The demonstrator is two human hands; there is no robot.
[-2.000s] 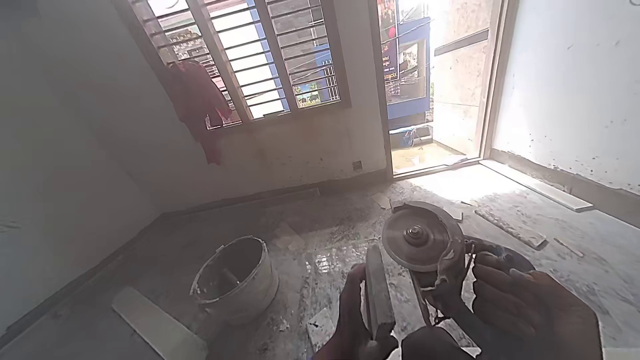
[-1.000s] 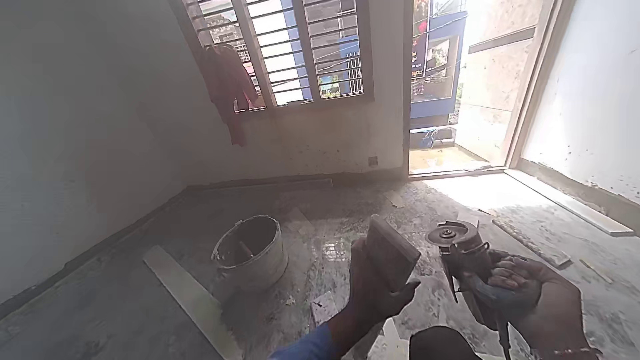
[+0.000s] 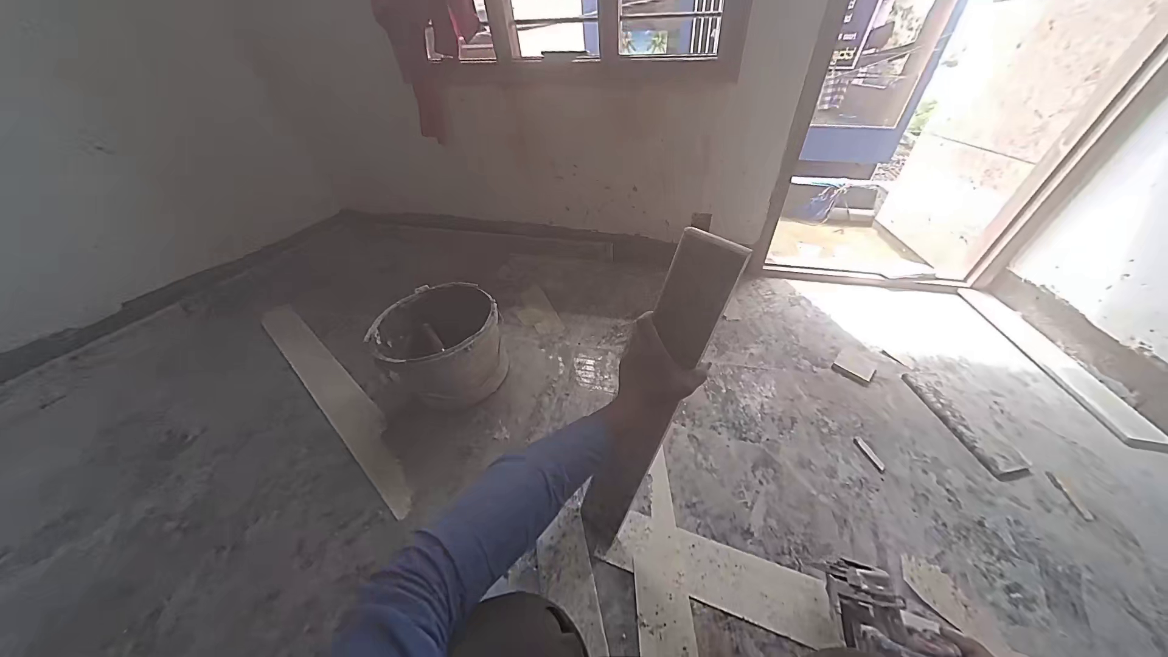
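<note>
My left hand (image 3: 652, 365), in a blue sleeve, grips a long narrow slab of tile or stone (image 3: 701, 297) that stands tilted, its lower end close to the floor strips. At the bottom right edge, my right hand (image 3: 958, 641) is mostly cut off by the frame and blurred, at the angle grinder (image 3: 867, 602). The grinder is low over the end of a pale tile strip (image 3: 766, 584). Its disc cannot be made out. Another pale strip (image 3: 663, 575) crosses that one near the slab's lower end.
A round bucket (image 3: 456, 365) with something inside stands left of centre, beside a long tile strip (image 3: 338, 401). Tile offcuts (image 3: 855, 365) and a rough-edged strip (image 3: 963, 424) lie at right. A long board or slab (image 3: 1077, 374) lies along the right wall, near the open doorway (image 3: 858, 265).
My left hand has turned the slab so its length shows. The grinder, held up in my right hand before, is now low at the bottom right. The view has shifted.
</note>
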